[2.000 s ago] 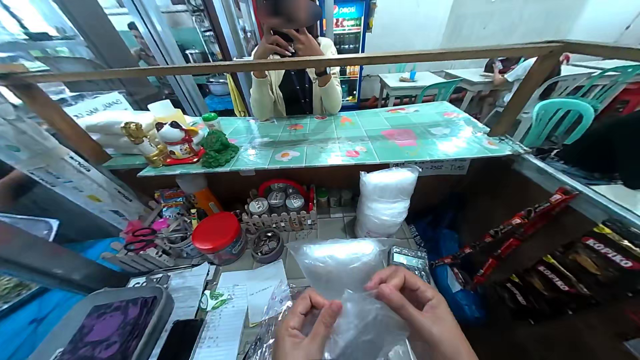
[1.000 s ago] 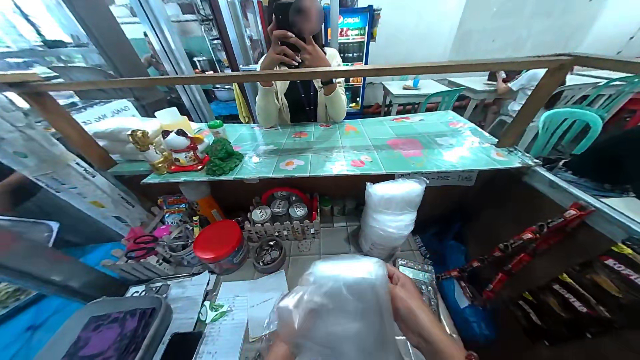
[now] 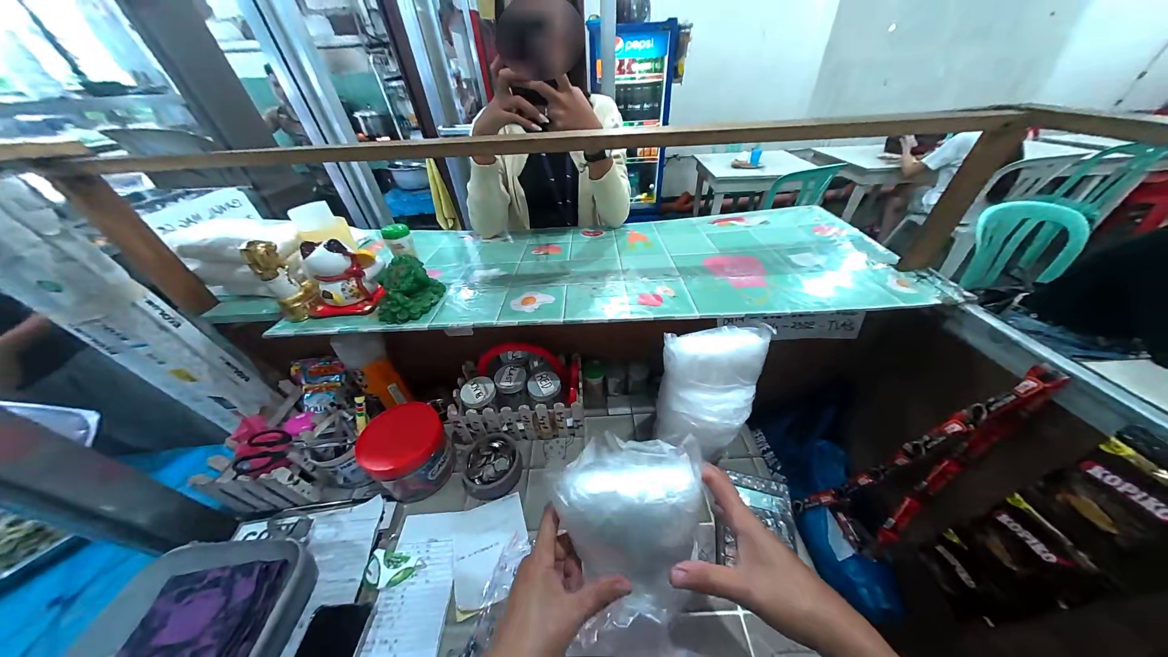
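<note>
A clear plastic bag stuffed with thin clear plastic bags (image 3: 630, 511) stands upright between my two hands, low in the middle of the view. My left hand (image 3: 566, 584) grips its left side, thumb toward the front. At its right side is my right hand (image 3: 757, 557), with the thumb at the front and the fingers partly behind the plastic. Just behind it stands a similar tall stack of wrapped clear plastic (image 3: 712, 388). Loose clear plastic lies beside my left wrist.
A red-lidded jar (image 3: 403, 452), a round tin of coins (image 3: 492, 465) and papers (image 3: 429, 557) lie left. Coffee packs (image 3: 1022, 547) hang right. Beyond the raised tiled counter (image 3: 620, 274), under a wooden rail (image 3: 584, 137), a person holds a phone.
The loose, flatter plastic my fingers pinched two seconds ago now shows as a full, rounded bundle. My hands have moved apart to its two sides.
</note>
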